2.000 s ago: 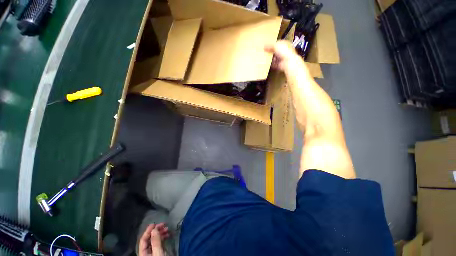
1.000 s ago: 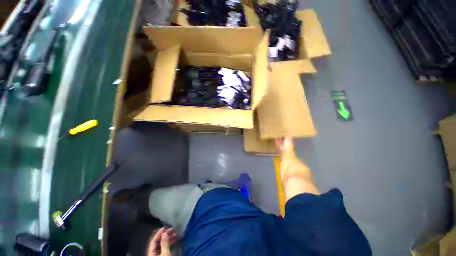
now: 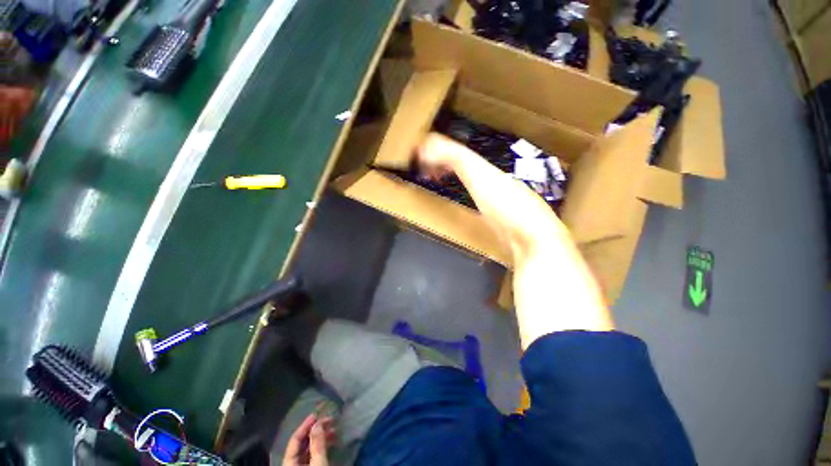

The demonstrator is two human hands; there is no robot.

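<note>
My right hand (image 3: 437, 157) reaches into the open cardboard carton (image 3: 437, 212), at its left inner side. The carton holds black cords (image 3: 487, 146) with white tags (image 3: 538, 169). My fingers are blurred against the dark cords, so a grip cannot be made out. My left hand (image 3: 310, 443) is at the bottom edge above my lap, partly cut off, its fingers bent; nothing clear shows in it. A bristled styling brush (image 3: 71, 382) lies on the green bench (image 3: 228, 246) at lower left, its handle open with a blue part and wires showing.
A mallet (image 3: 214, 320) lies on the bench, its black grip at the near edge. A yellow-handled screwdriver (image 3: 255, 182) lies farther up. Another brush (image 3: 162, 53) is at the upper left. More black cords (image 3: 647, 73) stand in boxes behind the carton. A blue frame (image 3: 442, 341) is by my leg.
My right hand has let go of the carton flap, which it held folded outward, and has moved left into the carton. The view has shifted, showing more of the bench. My left hand stays low.
</note>
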